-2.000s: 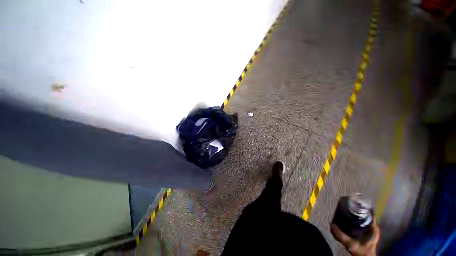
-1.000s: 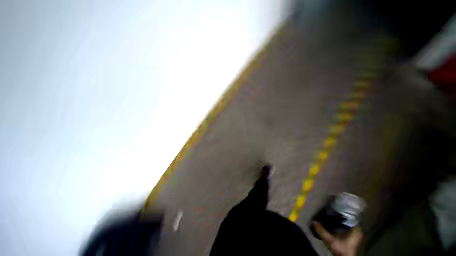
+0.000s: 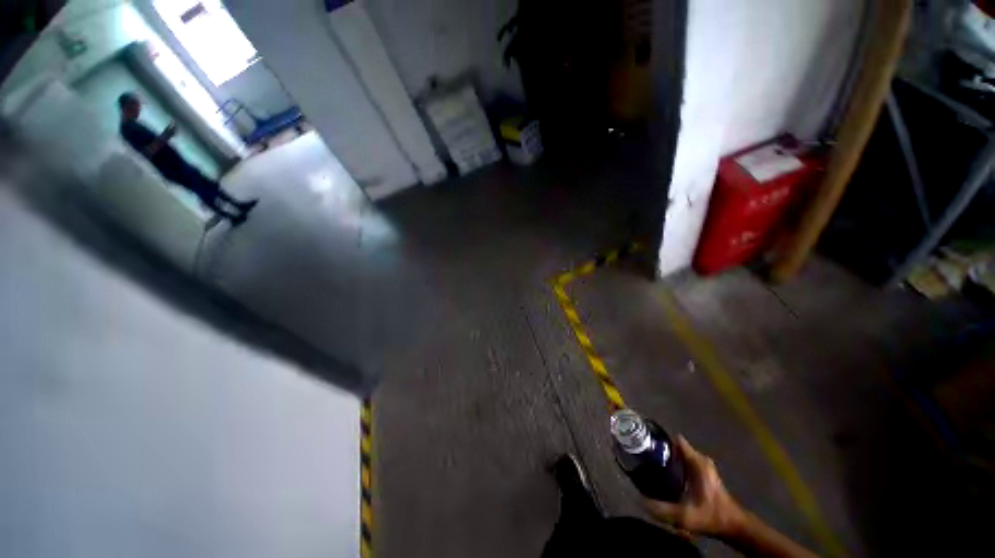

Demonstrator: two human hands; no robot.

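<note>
My right hand (image 3: 698, 493) is at the lower right, closed around a drinking bottle (image 3: 652, 456). The bottle has a dark, shiny body and a clear ribbed end that points up and to the left. It is held in the air above the floor, tilted. My left hand is not in view. My dark-clothed leg and one shoe (image 3: 571, 473) show at the bottom centre.
A grey floor (image 3: 458, 360) with yellow-black tape runs ahead. A white wall (image 3: 164, 403) stands at left, a white pillar (image 3: 687, 131) and red box (image 3: 753, 207) at right, beside a leaning brown post (image 3: 846, 153). A person (image 3: 175, 158) stands far left near a blue trolley (image 3: 271, 125).
The view has swung from the close white wall and dark bag to the open corridor with the pillar and person. The bottle has moved left in view, still in my right hand.
</note>
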